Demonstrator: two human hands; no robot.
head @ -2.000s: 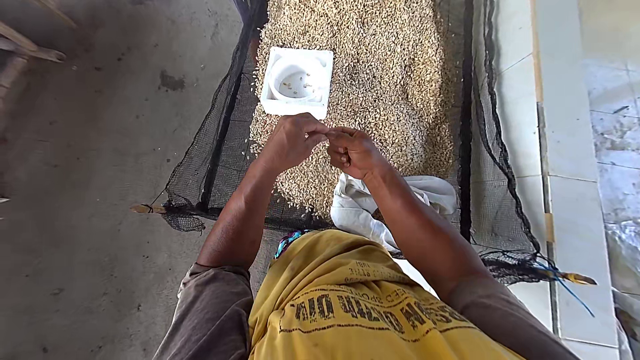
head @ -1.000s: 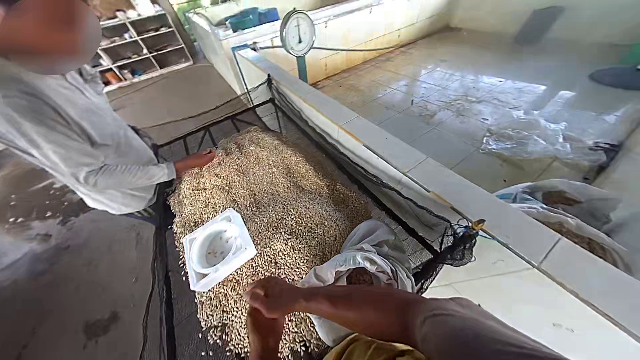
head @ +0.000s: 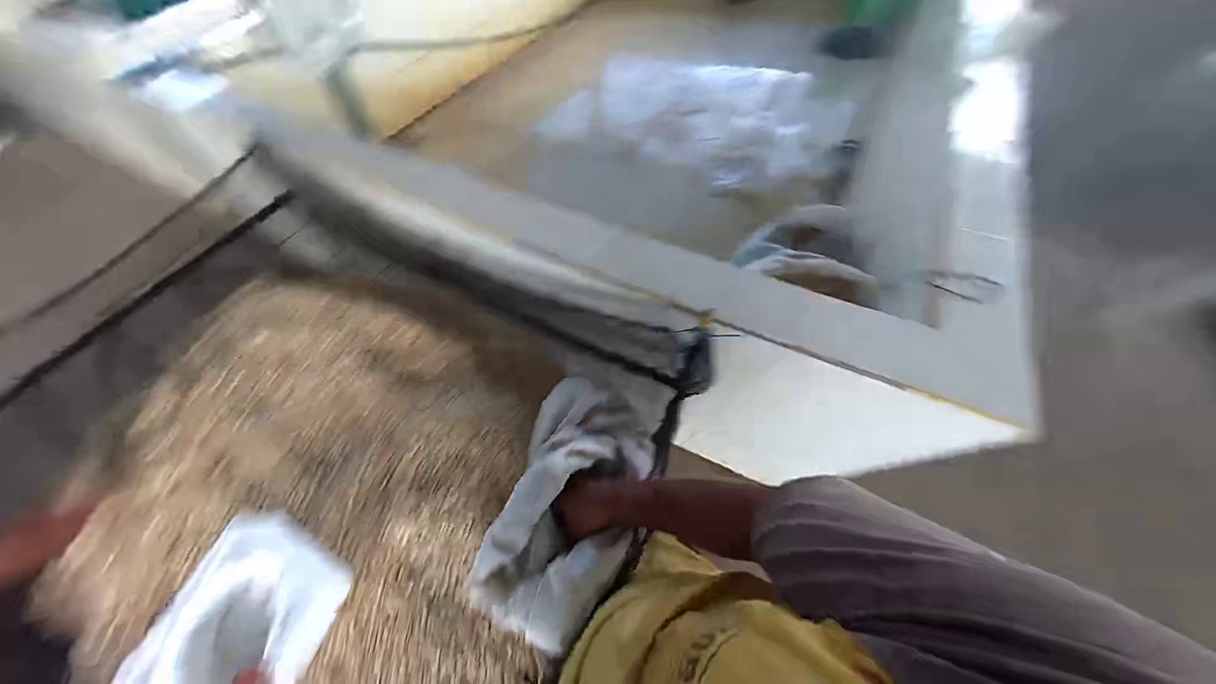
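My right hand point(head: 589, 508) reaches into the mouth of a white woven sack point(head: 537, 570), its fingers hidden among the folds. The sack lies at the near right corner of a heap of pale beans or kernels point(head: 380, 427). A white foam container point(head: 285, 579) with a round hollow rests on the heap at lower left. At the bottom edge, against this container, shows a small bit of skin that seems to be my left hand point(head: 252, 675); its grip is cut off from view. The whole view is motion-blurred.
Black netting point(head: 475, 285) edges the heap beside a tiled ledge point(head: 589, 256). Another person's hand point(head: 43, 541) is blurred at the far left. Beyond the ledge are an open sack point(head: 822, 271) and clear plastic sheeting point(head: 712, 114).
My hands were together over the heap; now they are apart, the right one in the sack's mouth. The view has swung strongly to the right.
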